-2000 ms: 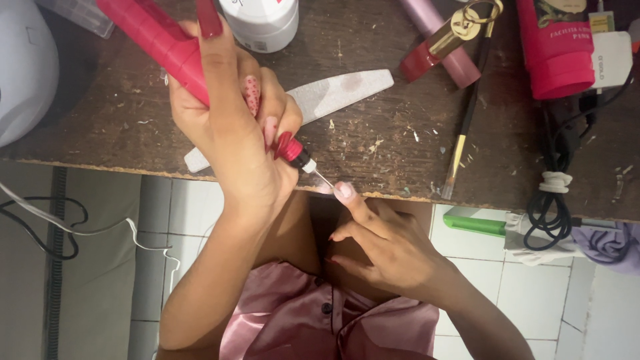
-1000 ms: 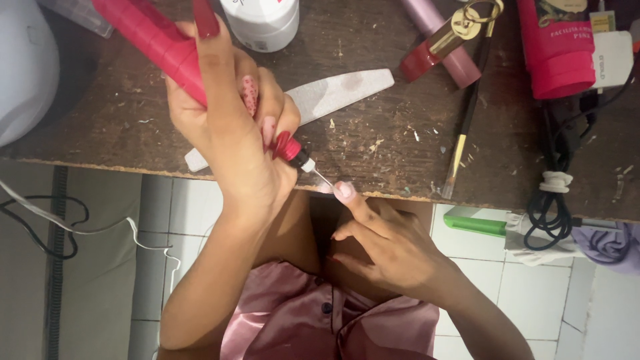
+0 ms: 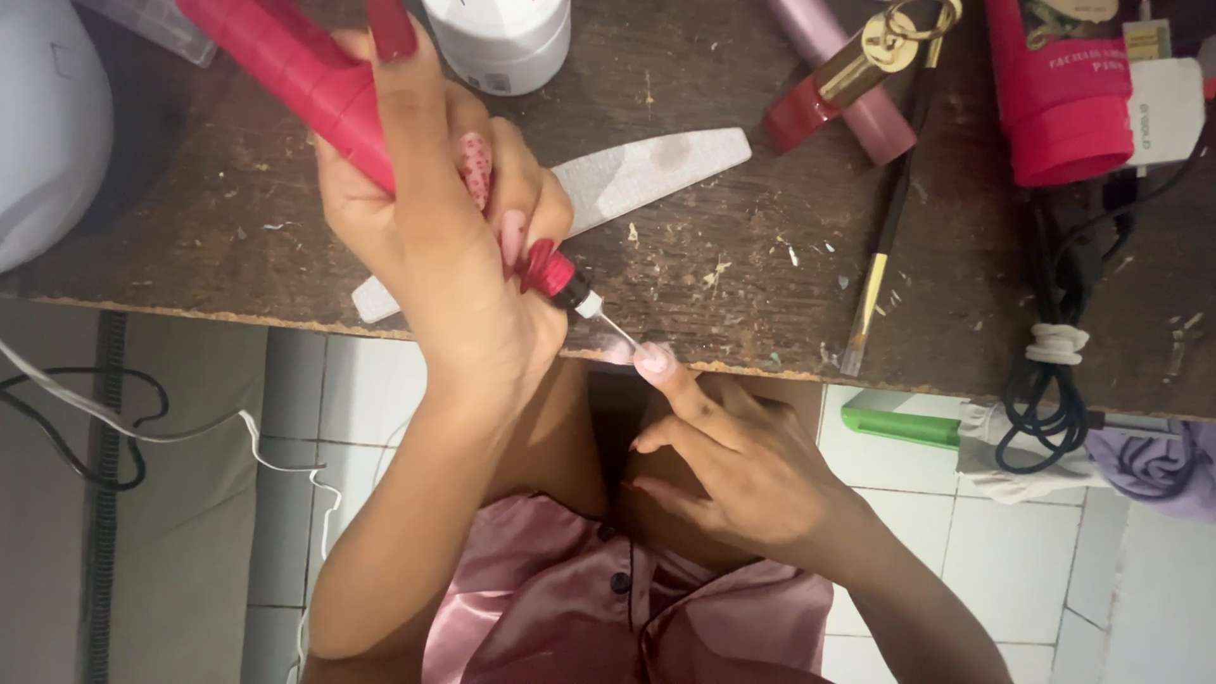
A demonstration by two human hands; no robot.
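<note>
My left hand [image 3: 465, 199] is closed around a pink pen-type nail drill [image 3: 313, 85]. The tool's body slants in from the upper left, and its black collar and thin metal bit come out below the fingers. The bit's tip is at the nail of the index finger of my right hand [image 3: 750, 456]; actual contact is hard to tell. That hand holds nothing, its index finger stretched toward the table edge and the other fingers loosely bent. Behind my left hand, a grey nail file [image 3: 655, 171] lies partly hidden on the wooden table [image 3: 741, 313].
A white jar [image 3: 503, 47] stands at the top. Right of the file are a red bottle with a gold cap [image 3: 807, 109], a pink tube [image 3: 879, 128], a thin brush [image 3: 888, 228], a bright pink bottle [image 3: 1064, 123] and a coiled black cable [image 3: 1045, 418]. A white rounded device [image 3: 47, 133] sits left.
</note>
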